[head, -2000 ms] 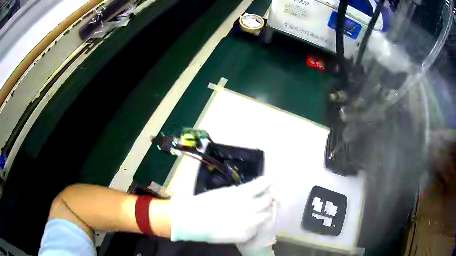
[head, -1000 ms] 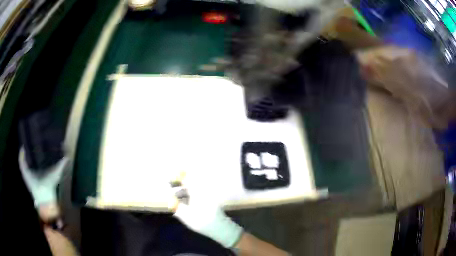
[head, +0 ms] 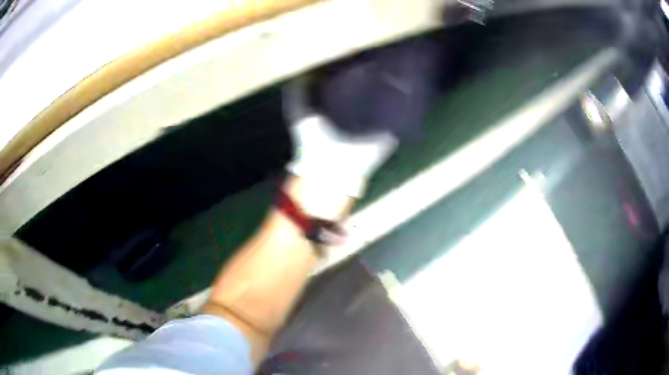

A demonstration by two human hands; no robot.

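Note:
My left hand (head: 337,157), in a white glove with a dark red band at the wrist, reaches up over the green belt. It holds a dark, blurred housing (head: 374,95) by its near side. The housing's inside cannot be made out. A small yellowish blur at the bottom edge, on the white sheet (head: 513,286), may be a fingertip of my right hand. The rest of that hand is out of the picture.
A pale rail (head: 440,198) runs between the belt and the bench. Another dark object (head: 139,253) lies on the belt at the lower left. A blurred tape roll (head: 593,110) and faint red digits show at the right.
The view has swung left. My left hand has moved the dark housing from the white sheet to over the belt. My right hand has dropped almost or fully out of view.

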